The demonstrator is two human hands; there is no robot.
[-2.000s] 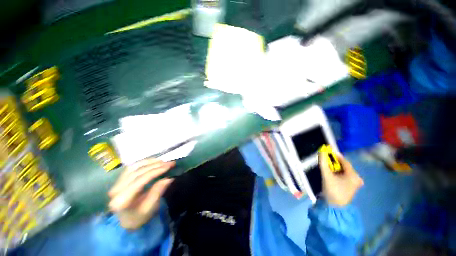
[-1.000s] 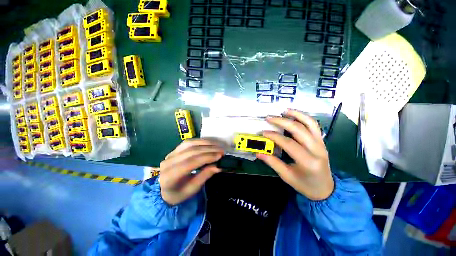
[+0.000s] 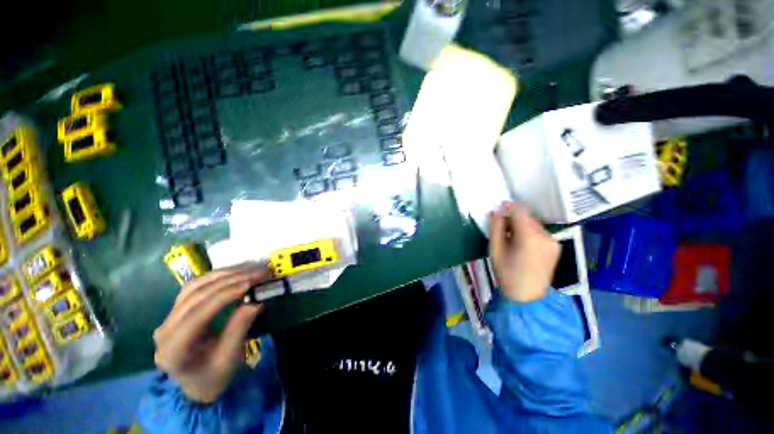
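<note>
A yellow device housing (image 3: 303, 258) with a dark window lies on the white work pad (image 3: 255, 222). My left hand (image 3: 204, 326) is at the pad's left front, its fingertips closed on a small black-framed display window lens (image 3: 268, 291) just in front of the housing. My right hand (image 3: 524, 254) is at the bench's front edge, fingertips at the lower end of a limp white cloth (image 3: 475, 182); blur hides whether they grip it. Another yellow housing stands left of the pad, beyond my left hand.
A film sheet with black frames (image 3: 272, 127) lies behind the pad. Trayed housings (image 3: 30, 212) are at left. A pale yellow-edged sheet (image 3: 462, 102), whitish bottle (image 3: 431, 32), white box (image 3: 602, 161) and black hose (image 3: 687, 102) are at right. Blue bins (image 3: 632, 254) stand below the bench.
My right hand has left the yellow housing and moved right to the white cloth. The housing now lies on the pad. The lens now shows at my left fingertips. The view has turned rightward.
</note>
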